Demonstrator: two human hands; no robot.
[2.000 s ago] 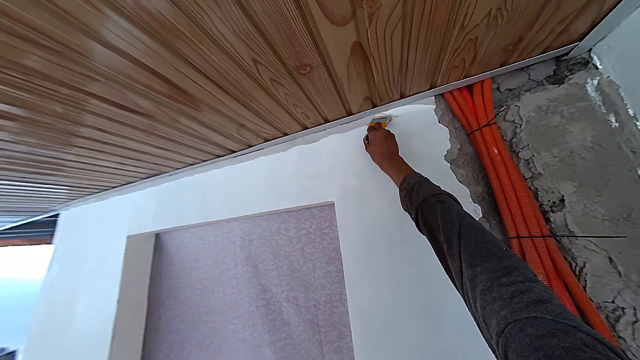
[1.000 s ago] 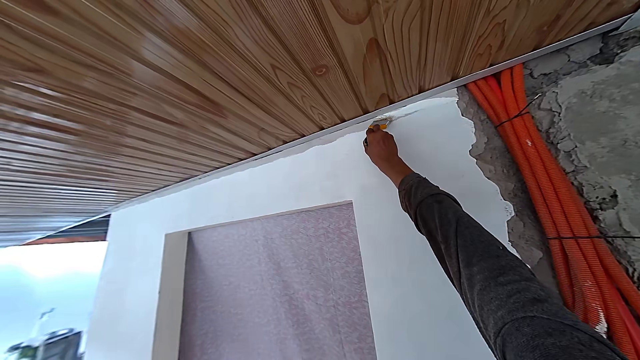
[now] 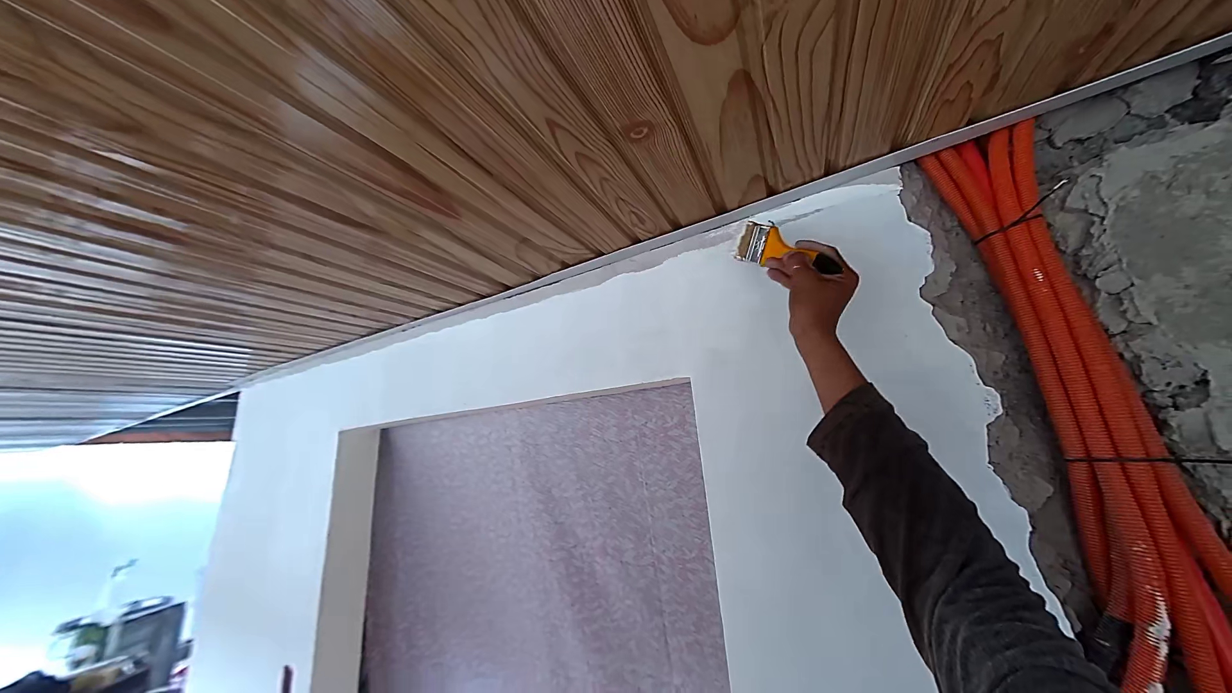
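My right hand [image 3: 816,284], in a dark sleeve, is raised and closed around the yellow and black handle of a paintbrush [image 3: 766,244]. The brush lies sideways, its metal band and bristles pointing left, at the upper edge of the white wall [image 3: 616,332]. Just above it runs a thin light trim strip [image 3: 664,241] below the wood-patterned ceiling panels [image 3: 539,125]. A greyer, uncoated-looking band shows along the wall's top, left of the brush. My left hand is out of view.
Orange corrugated conduits [image 3: 1068,346], tied with dark wire, run down the rough concrete [image 3: 1165,241] at right. Below the brush, a recessed opening holds a patterned pinkish-grey covering [image 3: 539,539]. Sky and blurred objects [image 3: 135,635] show at lower left.
The brush has turned in my right hand: its bristles now point left and more of the handle shows. My hand has shifted slightly right and down from the ceiling edge.
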